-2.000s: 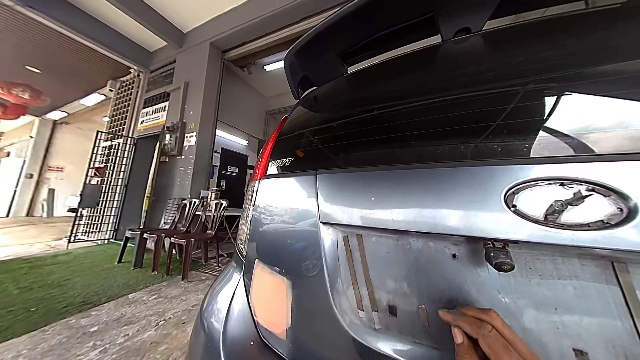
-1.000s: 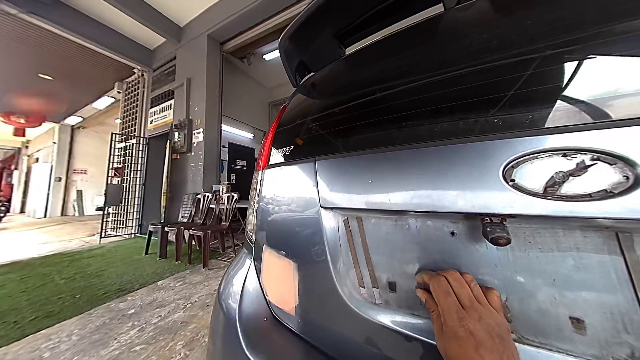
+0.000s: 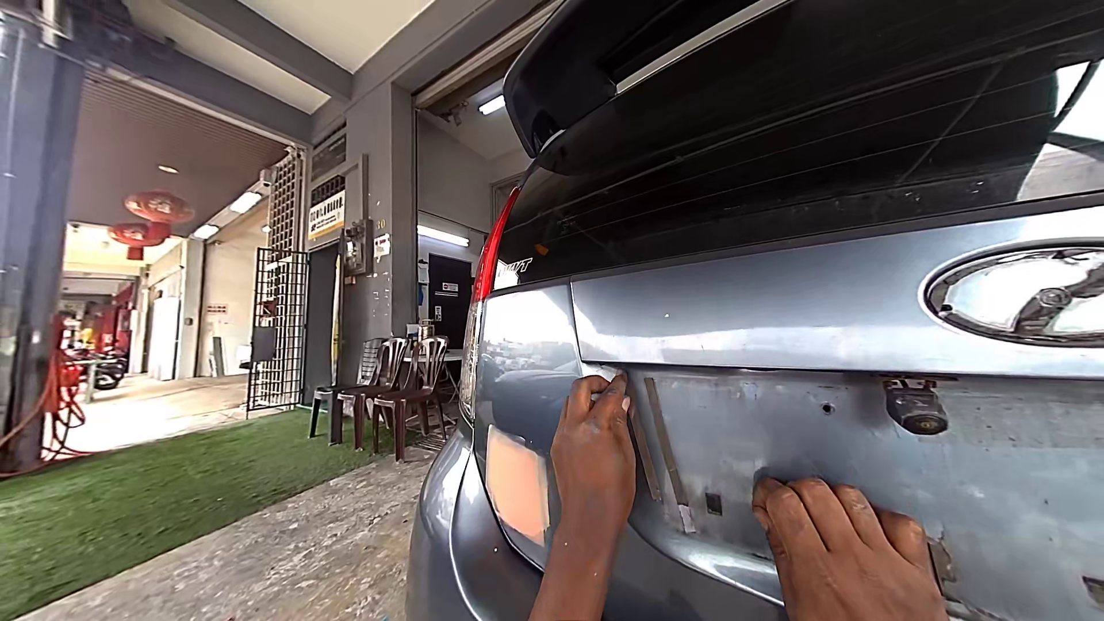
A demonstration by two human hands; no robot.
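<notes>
The grey-blue tailgate of a car (image 3: 742, 319) fills the right side. My left hand (image 3: 595, 448) is at the upper left corner of its number-plate recess, thumb and fingertips together near a small whitish piece; whether they grip it I cannot tell. Just right of that hand, two narrow brownish strips (image 3: 664, 440) run down the recess. My right hand (image 3: 849, 543) rests with curled fingers against the bare recess panel, below the rear camera (image 3: 916, 405); anything under its fingers is hidden. An oval emblem mount (image 3: 1026, 293) sits above.
A peach-coloured filler patch (image 3: 517, 485) marks the rear corner, below the tail lamp (image 3: 495, 250). Plastic chairs (image 3: 405, 392) stand behind the car on the left, beside artificial grass (image 3: 198, 509) and a metal grille gate (image 3: 278, 332). The spoiler (image 3: 561, 78) overhangs the rear window.
My left hand has come into view at the recess's upper left corner. My right hand stays at the recess panel, where it was one second ago. The view has shifted.
</notes>
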